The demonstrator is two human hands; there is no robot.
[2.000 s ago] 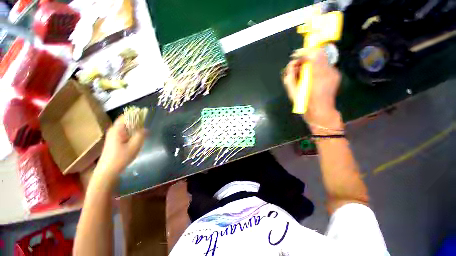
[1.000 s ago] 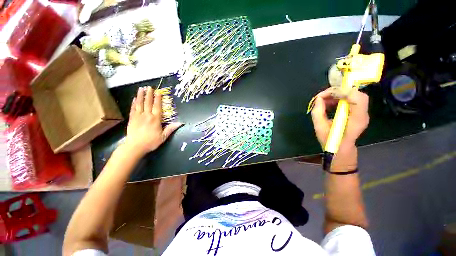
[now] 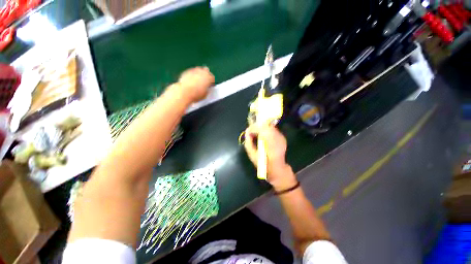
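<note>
My right hand (image 3: 268,149) is closed around the handle of the yellow soldering iron (image 3: 269,108), its metal tip pointing away from me. My left hand (image 3: 196,84) is stretched forward over the pale strip; it is blurred with fingers curled, and I cannot tell if it holds anything. A green panel (image 3: 204,193) with rings and thin wires fanning off lies near the bench edge. The wired panels (image 3: 126,117) lie behind it, partly hidden by my left arm. A pale wire bundle (image 3: 75,201) shows partly at my left forearm.
A black fan (image 3: 311,114) with a round hub stands right of the iron. Dark tools (image 3: 360,59) lie at the back right. An open carton (image 3: 23,216) is at lower left, beside a white sheet (image 3: 90,129) with loose pieces. The bench edge runs diagonally above the grey floor.
My left hand has left the wire bundle on the bench and reached forward across the wired panels. My right hand still holds the iron. The whole view has shifted and turned.
</note>
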